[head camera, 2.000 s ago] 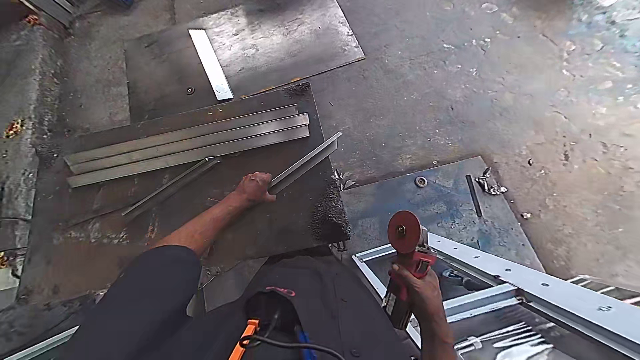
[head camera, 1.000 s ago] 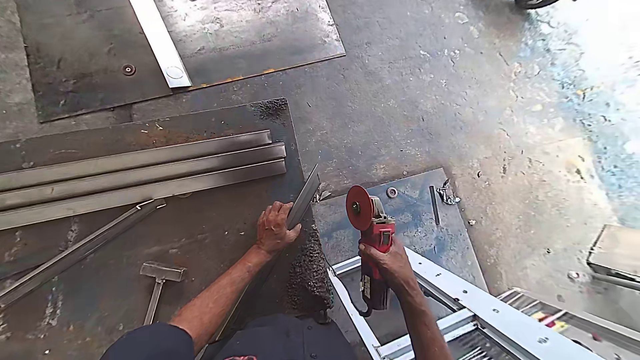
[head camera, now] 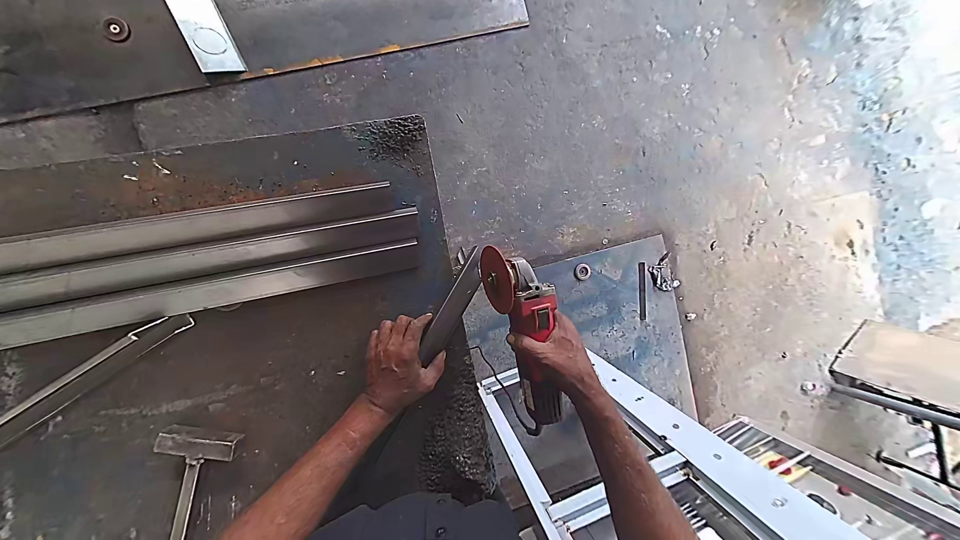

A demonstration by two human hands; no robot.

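Note:
My left hand [head camera: 400, 361] is closed around a steel angle bar [head camera: 452, 307], whose far end sticks out past the edge of a dark steel plate tabletop [head camera: 300, 375]. In my right hand [head camera: 559, 352] is a red angle grinder [head camera: 534, 319], held upright by its body. Its reddish disc [head camera: 497, 279] stands right beside the bar's far end; whether they touch I cannot tell. Left of my left hand, three long steel angle bars [head camera: 225, 251] lie side by side on the tabletop. A thinner bar [head camera: 97, 375] and a T-shaped steel piece [head camera: 196, 444] lie nearer.
A white metal frame [head camera: 697, 457] stands at the lower right, beside my right forearm. Beyond it a steel plate [head camera: 637, 360] bears a small round disc [head camera: 582, 271] and a short rod [head camera: 642, 291]. Another plate [head camera: 322, 30] with a bright flat strip [head camera: 206, 37] lies at the top left.
The grinder in my right hand has come up beside the bar's far end; earlier it was lower and apart from it. My left hand still holds the bar. The view has moved closer over the tabletop.

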